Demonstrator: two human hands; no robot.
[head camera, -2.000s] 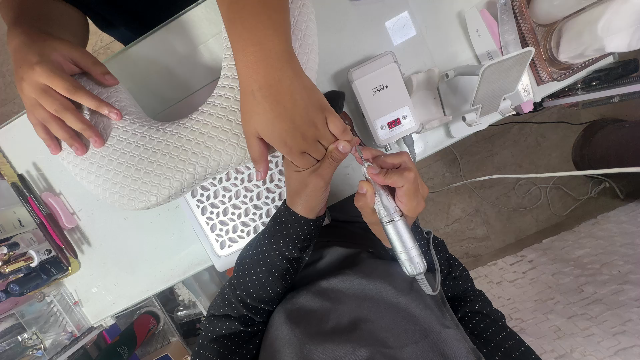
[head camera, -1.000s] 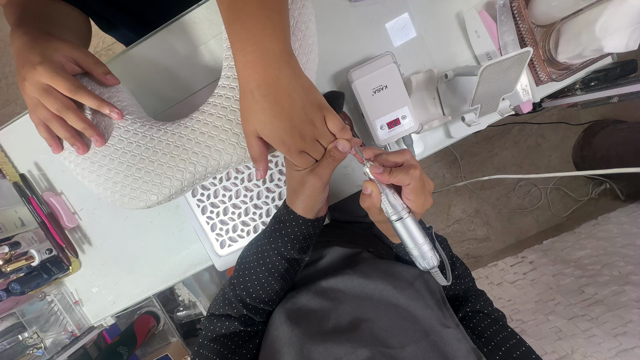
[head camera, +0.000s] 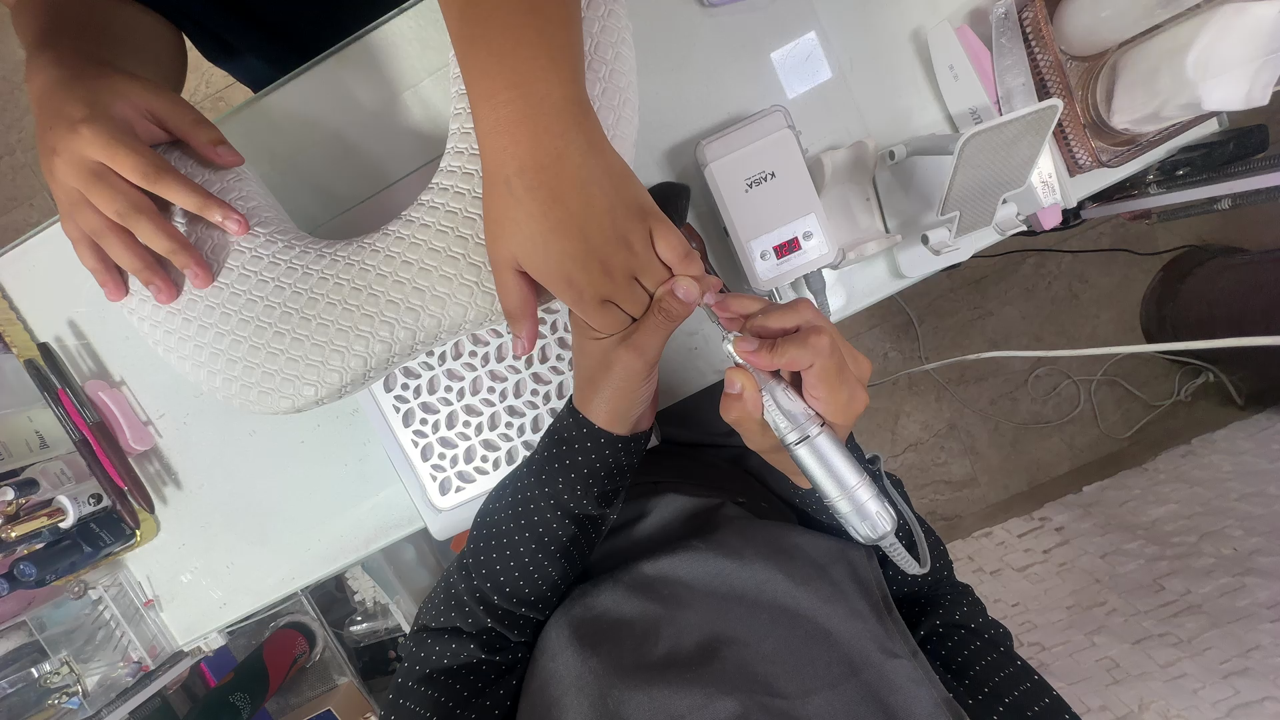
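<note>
My left hand (head camera: 640, 345) grips a finger of another person's hand (head camera: 585, 220), its thumb on top near the fingertip. Between the thumb and fingers of my right hand (head camera: 800, 370) is a silver electric nail drill handpiece (head camera: 835, 470), its bit end at that person's fingertip; the exact contact is too small to tell. The person's other hand (head camera: 130, 180) rests on a white textured curved armrest (head camera: 330, 320). Below the held hand lies a white dust collector with a leaf-pattern grille (head camera: 480, 410). A white Kaisa drill control box (head camera: 765, 195) with a lit red display stands beyond my right hand.
A white stand (head camera: 1000, 165), nail files (head camera: 960, 75) and a woven basket (head camera: 1070, 110) holding a jar are at upper right. Pens (head camera: 90, 440), a pink rest (head camera: 120, 415) and bottles sit at left. A white cable (head camera: 1080, 352) runs across the right side.
The rear end of the drill handpiece in my right hand has swung to the right, then back slightly. My left hand keeps its hold on the other person's finger.
</note>
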